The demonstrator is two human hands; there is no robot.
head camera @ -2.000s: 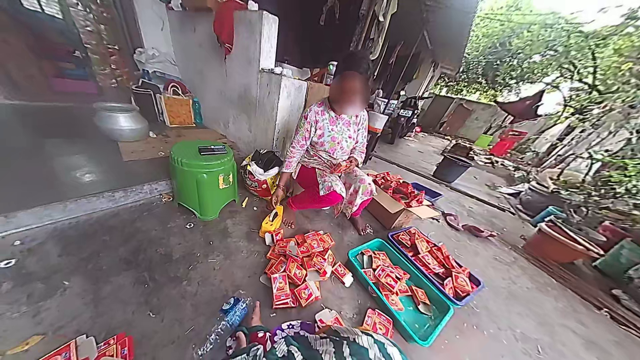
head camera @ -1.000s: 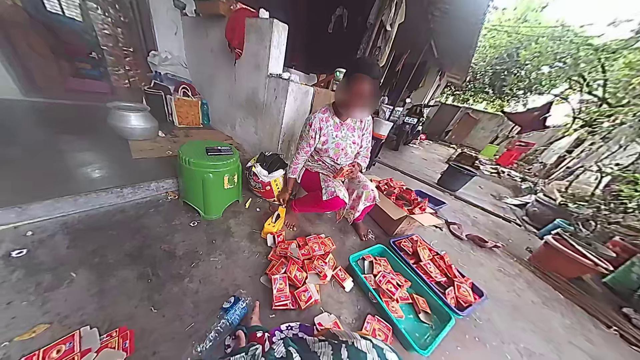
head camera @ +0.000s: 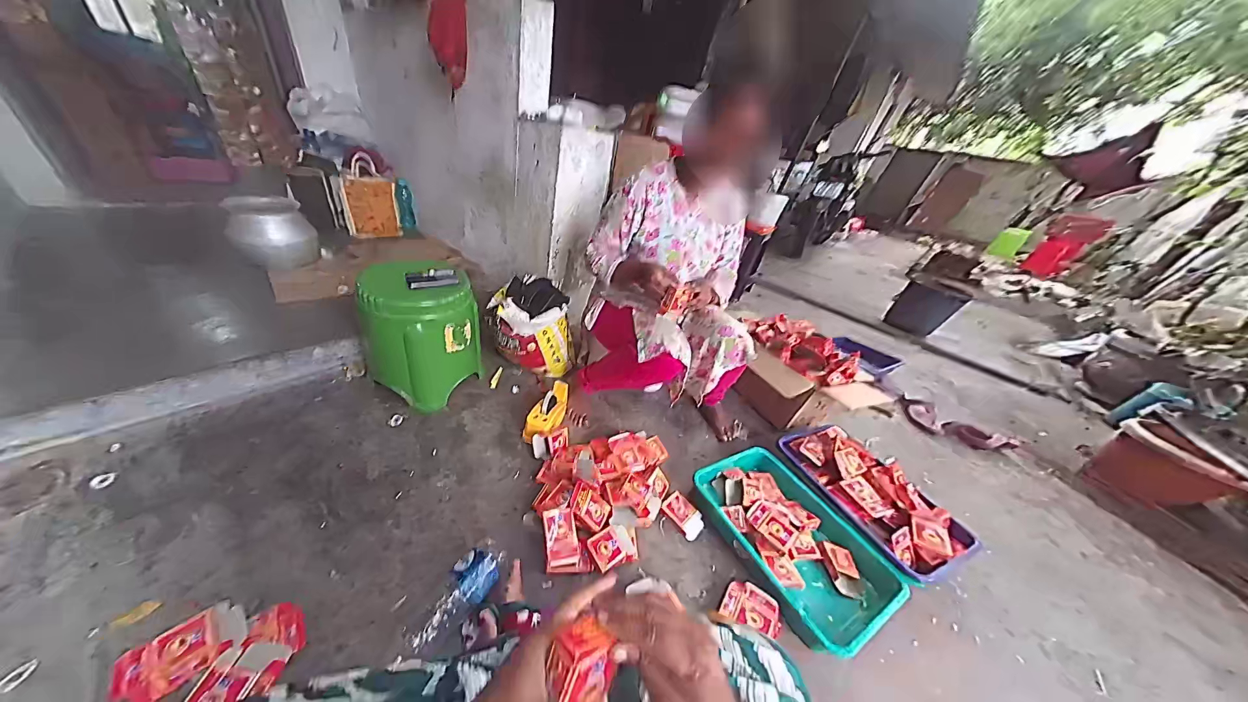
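Note:
At the bottom centre, my left hand (head camera: 536,648) holds a small red printed carton (head camera: 581,655) from its left side. My right hand (head camera: 668,639) lies over the carton's upper right, fingers blurred. Just ahead of them, a heap of red cartons (head camera: 609,487) lies on the concrete. To the right, a teal tray (head camera: 858,634) holds more cartons, and a purple tray (head camera: 960,561) beside it is filled with them. Flat-looking red cartons (head camera: 185,648) lie at the lower left. Across the heap, a squatting person (head camera: 673,234) holds a carton in both hands.
A green plastic stool (head camera: 419,336) stands left of a bag (head camera: 536,336). A yellow container (head camera: 546,411) lies behind the heap. A plastic bottle (head camera: 468,585) is near my leg. A cardboard box (head camera: 780,390) of red pieces and sandals (head camera: 960,429) are at the right.
Both my hands have come into view at the bottom, with a red carton between them. The other person's hand that was low near the yellow container is now raised to the carton.

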